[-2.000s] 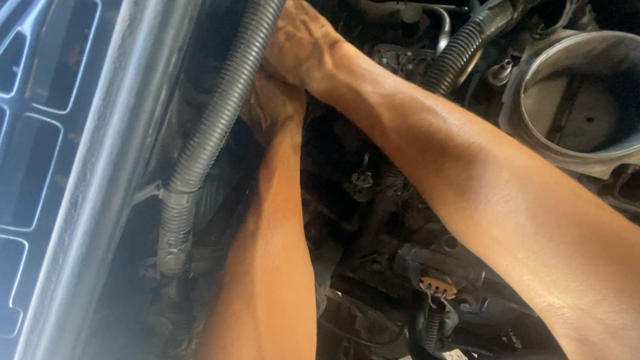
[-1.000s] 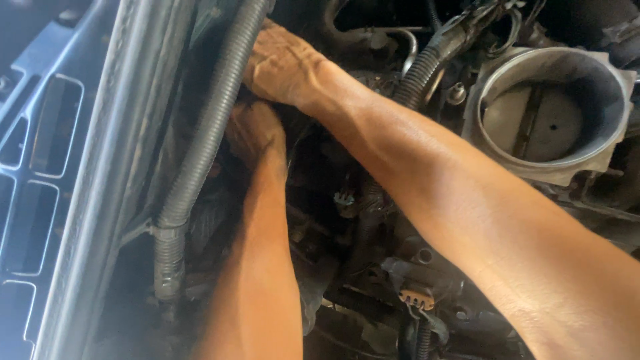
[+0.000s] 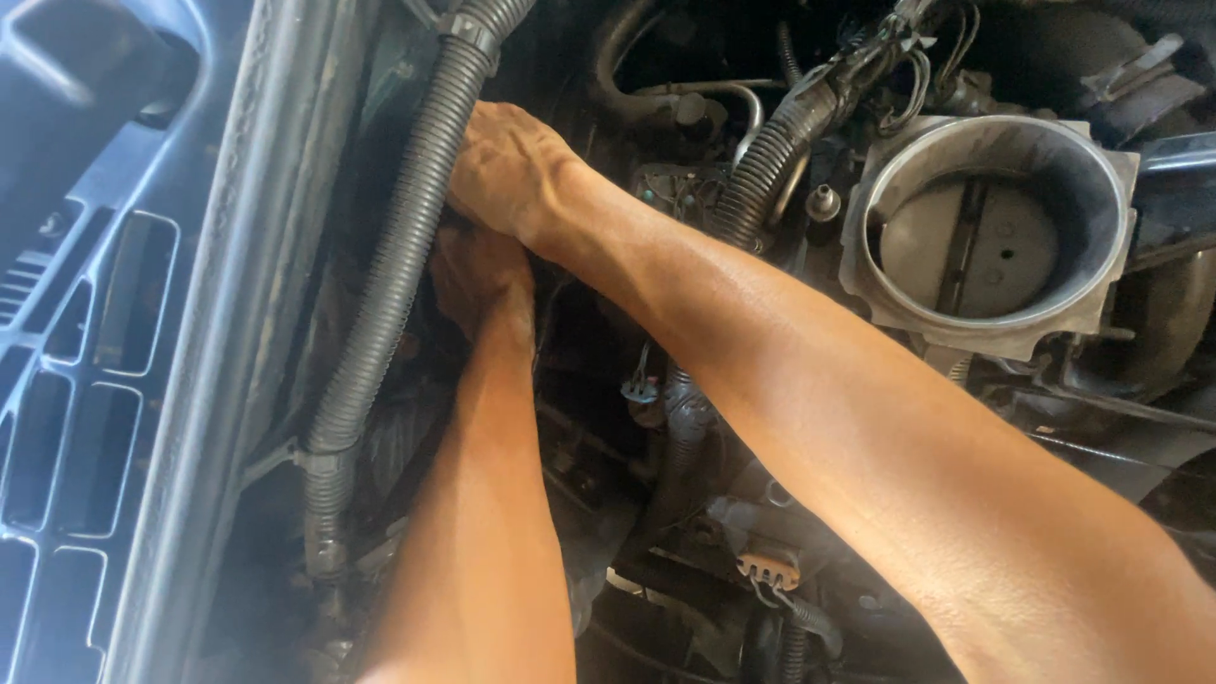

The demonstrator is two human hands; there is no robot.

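Both my arms reach down into a vehicle's engine bay. The back of my right hand (image 3: 508, 171) shows just right of a thick corrugated wiring conduit (image 3: 394, 252); its fingers are hidden behind and below the conduit. Below it, in shadow, is my left hand (image 3: 480, 275), bent at the wrist, its fingers out of sight. Whether either hand grips something cannot be seen. Right of my right forearm stands a round metal throttle body (image 3: 993, 223) with its plate closed. A second corrugated conduit (image 3: 760, 180) with bundled wires runs above that forearm.
A painted metal body edge (image 3: 204, 313) with a rubber seal runs down the left side, beside a bluish slotted panel (image 3: 76, 408). An orange-brown electrical connector (image 3: 769, 570) lies between my forearms, low down. A small wired connector (image 3: 641, 389) sits near the middle. A bent metal pipe (image 3: 750, 109) lies above.
The view has shifted, so more of the throttle body and the area above my hands shows. Both hands remain deep beside the conduit, with no plain change in what they touch.
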